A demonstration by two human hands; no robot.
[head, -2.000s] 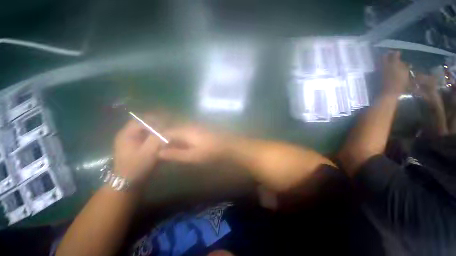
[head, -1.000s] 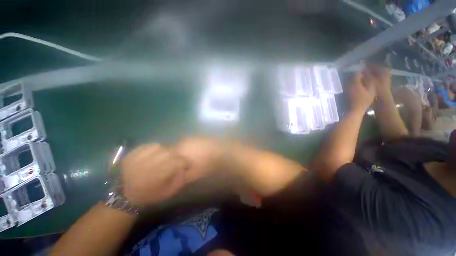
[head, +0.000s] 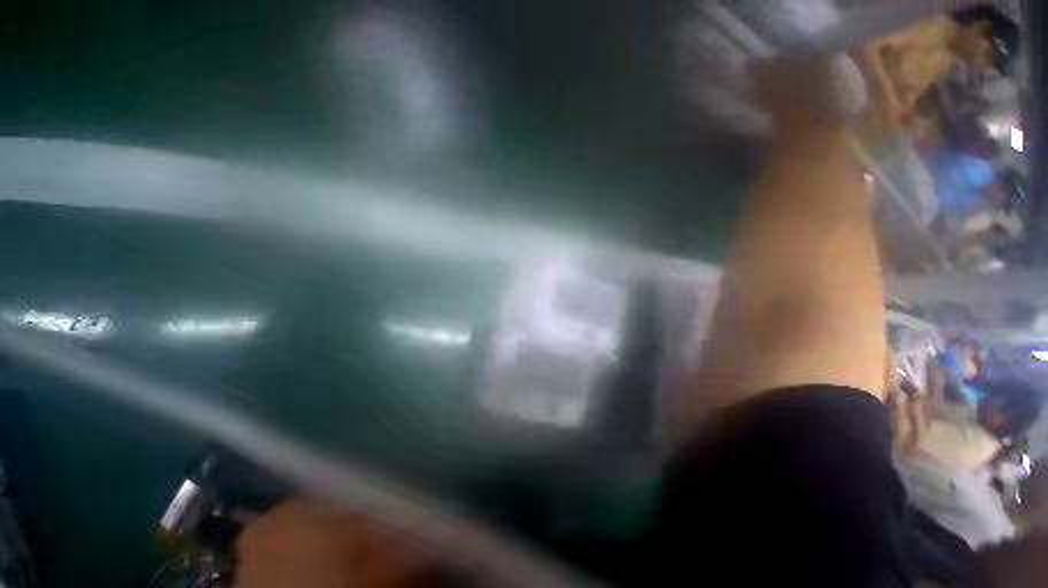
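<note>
White housings (head: pixel 557 339), blurred and overlapping, lie on the green bench at the centre. Another pale part (head: pixel 686 316) shows beside my right forearm, which partly hides it. My right hand (head: pixel 804 86) is stretched to the far top right, among blurred whitish shapes; its fingers and any hold are unclear. My left hand (head: pixel 328 546) is low at the bottom edge, partly cut off. A short bright metallic piece with a dark part (head: pixel 182 505) shows just left of it; whether the hand grips it is unclear.
A pale strip (head: pixel 230 193) crosses the bench. A blurred white cord-like band (head: pixel 247 436) runs diagonally across the lower left, in front of my left hand. Other people (head: pixel 954 482) sit along the right side, and one (head: pixel 931 57) is at the top right.
My right arm has swung from beside my left hand out to the far top right. The view has shifted; the left housing rows have left it. The diagonal white band now crosses near my left hand.
</note>
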